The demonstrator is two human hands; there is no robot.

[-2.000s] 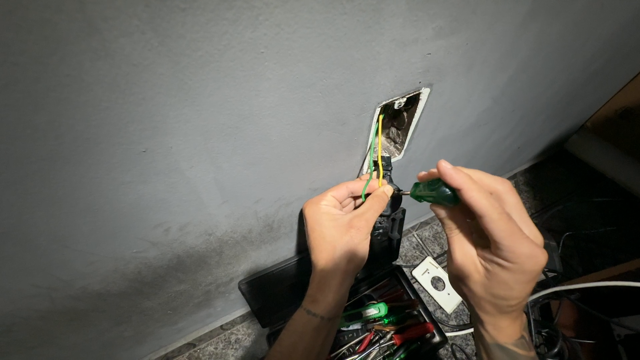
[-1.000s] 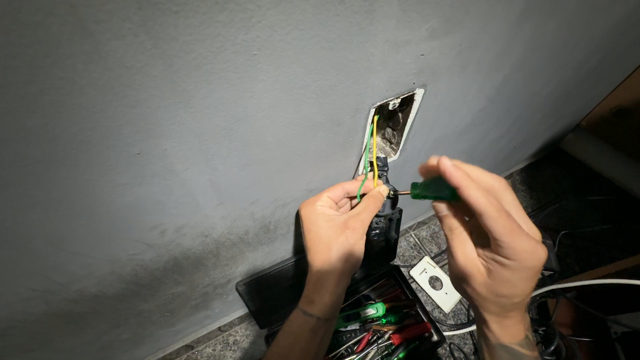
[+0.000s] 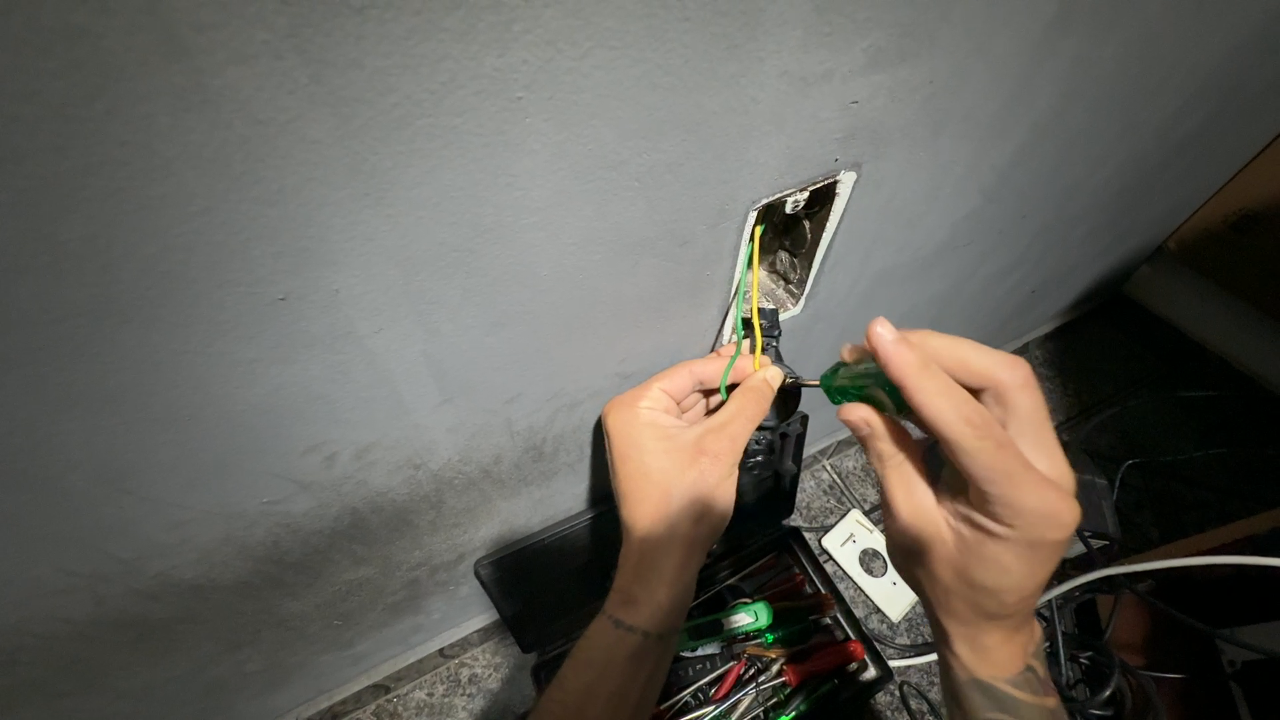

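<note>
My left hand (image 3: pixel 690 430) pinches the end of a yellow wire (image 3: pixel 757 300) between thumb and finger, against a small black electrical fitting (image 3: pixel 788 400). A green wire (image 3: pixel 740 320) hangs across its fingers, its end loose. Both wires come out of an open wall box (image 3: pixel 795 245) with a white rim. In my right hand (image 3: pixel 970 460) is a screwdriver with a green handle (image 3: pixel 862 386); its short shaft points left and its tip meets the fitting beside my left thumb. The fingertips partly hide the fitting and the wire's end.
Below the hands lies an open black toolbox (image 3: pixel 870 650) with screwdrivers, among them a red-handled one (image 3: pixel 825 660), and a green-handled tool (image 3: pixel 735 622). A white socket cover plate (image 3: pixel 870 563) lies on the floor. A white cable (image 3: pixel 1160 568) and dark cables run at the right.
The fingers of my right hand have shifted around the screwdriver's green handle. My left hand keeps its pinch at the fitting.
</note>
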